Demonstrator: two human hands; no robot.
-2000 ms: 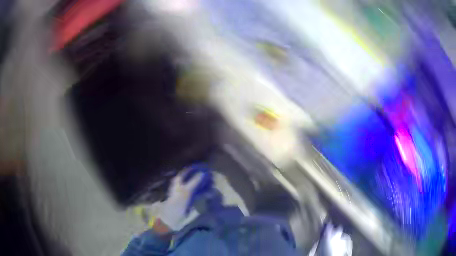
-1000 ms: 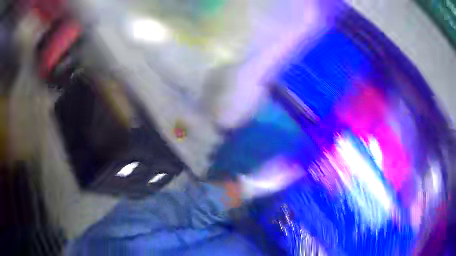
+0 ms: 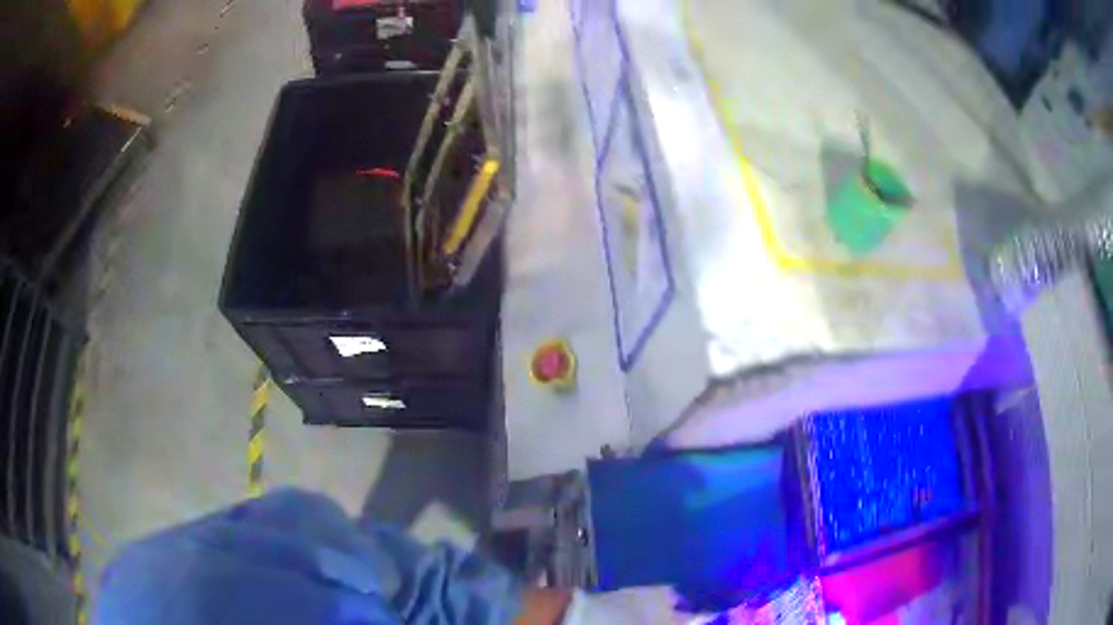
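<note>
A framed circuit board (image 3: pixel 891 470) glows deep blue at the lower right. A pink and violet lit area lies just below it, cut off by the bottom edge. A blue-green mat (image 3: pixel 684 519) is left of the board. My left hand (image 3: pixel 629 606), in a whitish glove, is at the bottom edge beside the mat, mostly cut off; its fingers and anything in them cannot be made out. My right hand is out of the picture.
A black bin (image 3: pixel 354 202) holding a metal frame stands at the left. A red button (image 3: pixel 553 363) sits on the pale machine panel. A green pot (image 3: pixel 869 205) stands on the white top, behind the board. Yellow-black tape (image 3: pixel 258 427) marks the floor.
The view has turned and become sharper. The blue-lit area shows lower in the picture. My left glove has shifted from near the board's left side down to the bottom edge.
</note>
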